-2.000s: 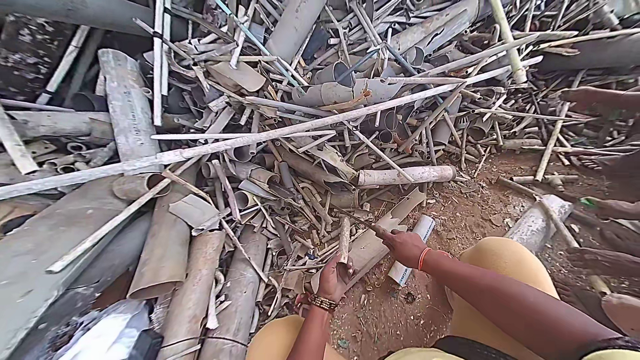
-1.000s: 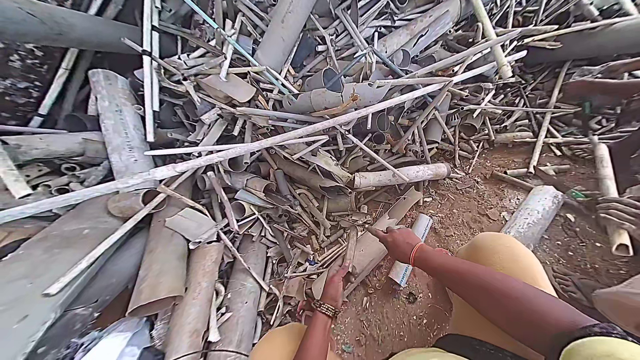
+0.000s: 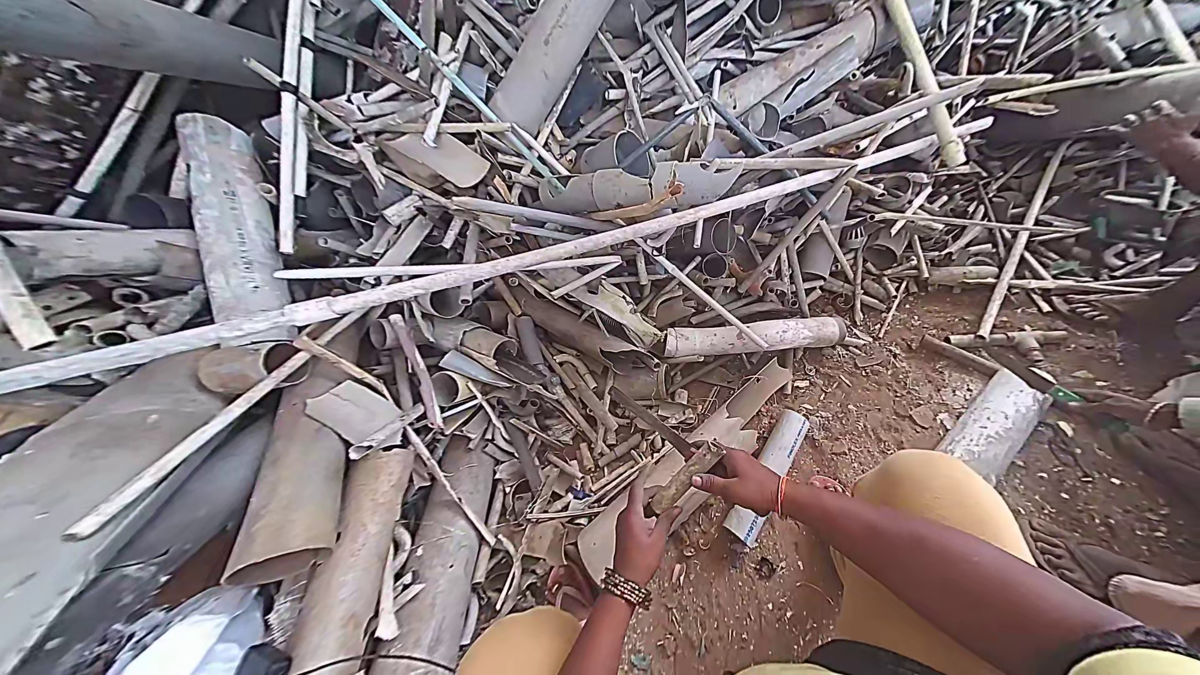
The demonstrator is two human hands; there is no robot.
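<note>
My left hand point(image 3: 642, 539), with a beaded bracelet at the wrist, grips the near end of a short, dirty length of pipe point(image 3: 687, 476). My right hand point(image 3: 745, 480), with an orange band at the wrist, is closed on the handle end of a long thin dark blade point(image 3: 656, 422), which points up and left across the far end of that pipe. Beneath both lies a broken, split grey pipe point(image 3: 750, 398). Close to the right hand, a pale pipe piece with blue print point(image 3: 771, 473) rests on the soil.
A heap of scrap plastic pipes point(image 3: 562, 375) spreads ahead and left, crossed by a long whitish pipe point(image 3: 506, 267). Wide pipes point(image 3: 356, 562) lie at the left. Another person's hand point(image 3: 1172, 136) and foot point(image 3: 1069, 553) show at the right, near a whitish pipe piece point(image 3: 996, 427).
At the right, the pipe that stood near the other person's gloved hand a second ago is out of view. Both my hands stay around the short pipe.
</note>
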